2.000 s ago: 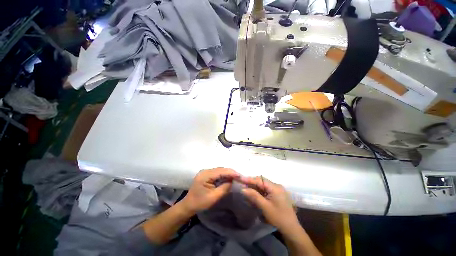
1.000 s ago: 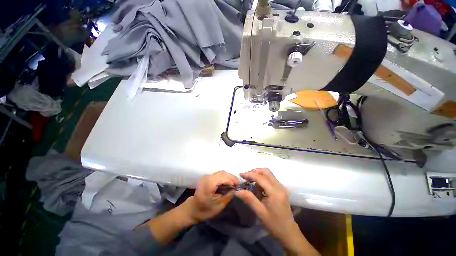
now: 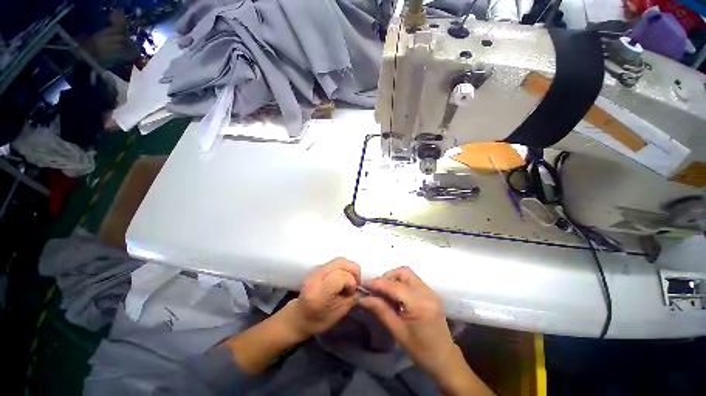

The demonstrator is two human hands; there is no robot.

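Note:
A grey garment piece [image 3: 360,332] is bunched in the lap below the table's front edge. My left hand [image 3: 329,295] pinches a small bit of it between thumb and bent fingers. My right hand [image 3: 410,309] is close beside it on the right, its thumb and fingertips at the same bit of cloth. The fingertips of both hands nearly meet. A tiny dark spot shows at the right fingers; I cannot tell if it is a tool. Most of the held edge is hidden by the fingers.
The sewing machine [image 3: 472,85] stands on the white table [image 3: 240,209]. Black-handled scissors [image 3: 534,182], a purple stick [image 3: 512,193] and an orange card [image 3: 488,156] lie behind its needle area. Grey cut pieces [image 3: 267,58] are heaped at the back left. A black cable [image 3: 600,286] hangs over the front edge. A yellow crate [image 3: 539,363] is below.
My hands have stayed near the table edge while their fingers shifted on the cloth. The gathered grey edge seen between them is now mostly covered. The camera view has moved slightly.

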